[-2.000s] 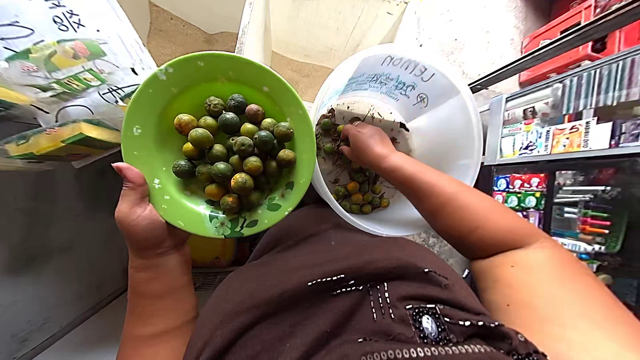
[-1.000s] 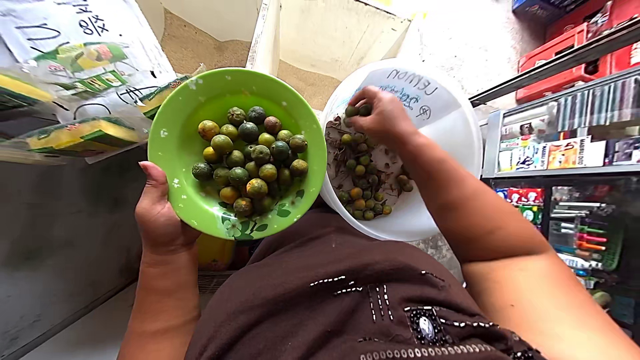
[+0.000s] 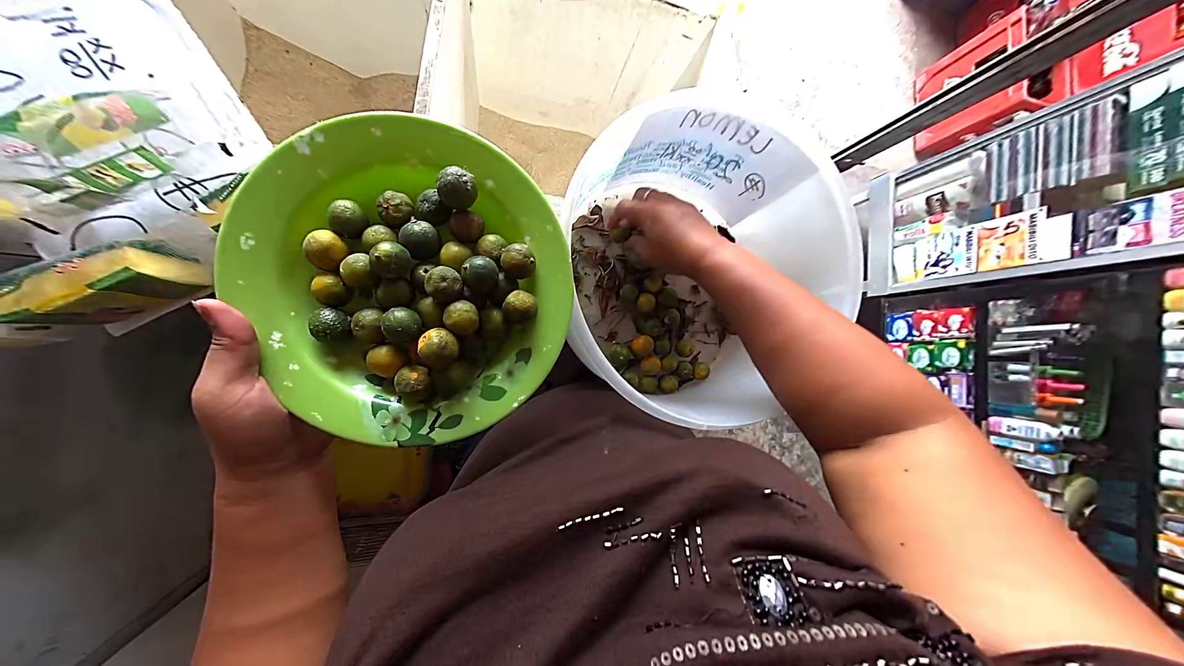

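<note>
My left hand grips the lower left rim of a green plastic plate with a leaf and flower pattern. Several small green and orange citrus fruits lie heaped in the plate. To its right is a translucent white plastic bucket with handwriting on its inner wall. Smaller citrus fruits, dry leaves and stems lie at the bucket's bottom. Inside the bucket, my right hand is at the upper left part of this debris, with a small green fruit at its fingertips.
Packets with yellow contents hang at the left. Behind the plate stand pale open sacks or bins holding a tan grainy material. A display shelf with small goods is on the right, with red crates above it.
My right hand has moved from the bucket's upper wall down to the debris at its left side. My left hand keeps its hold on the plate.
</note>
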